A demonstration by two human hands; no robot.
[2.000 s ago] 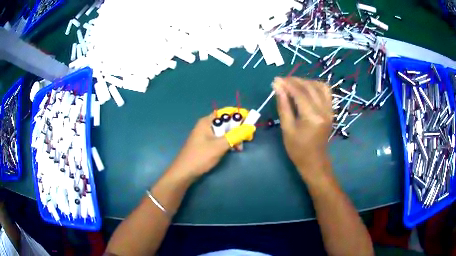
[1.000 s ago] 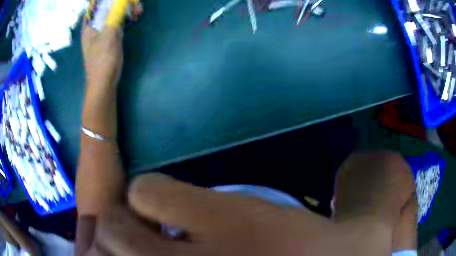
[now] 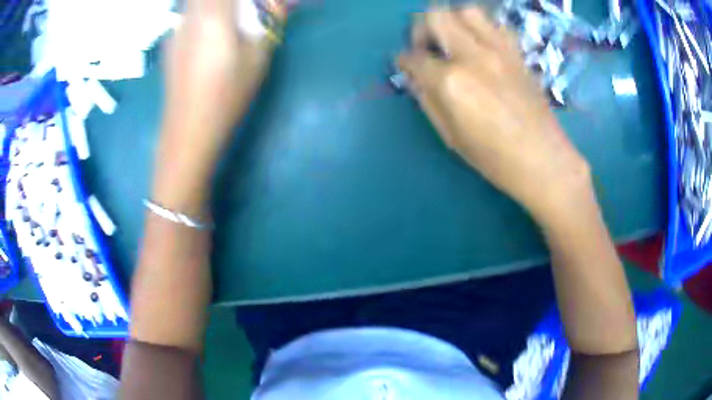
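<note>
My left hand [image 3: 222, 47] is blurred at the top edge, with white sleeves [image 3: 250, 17] and a bit of yellow at its fingers. The sleeves look held; their ends are cut off or smeared. My right hand [image 3: 480, 86] is over the bench right of centre with curled fingers. A small pale and dark part [image 3: 399, 80] with a faint red line shows at its fingertips; whether it is gripped or lies on the bench is unclear. The white sleeve pile [image 3: 105, 39] is at upper left. The pile of wired stems [image 3: 558, 55] is at upper right.
A blue tray [image 3: 117, 285] at left holds white assemblies with dark caps. A blue tray [image 3: 670, 195] at right holds silver tubes. The green bench's front edge crosses below my hands. More white parts sit in blue trays below the bench at lower right. Part of a person shows at lower left.
The view has shifted. My right hand has come up from low in front of my body to the bench near the stem pile. My left hand stays near the top, now blurred.
</note>
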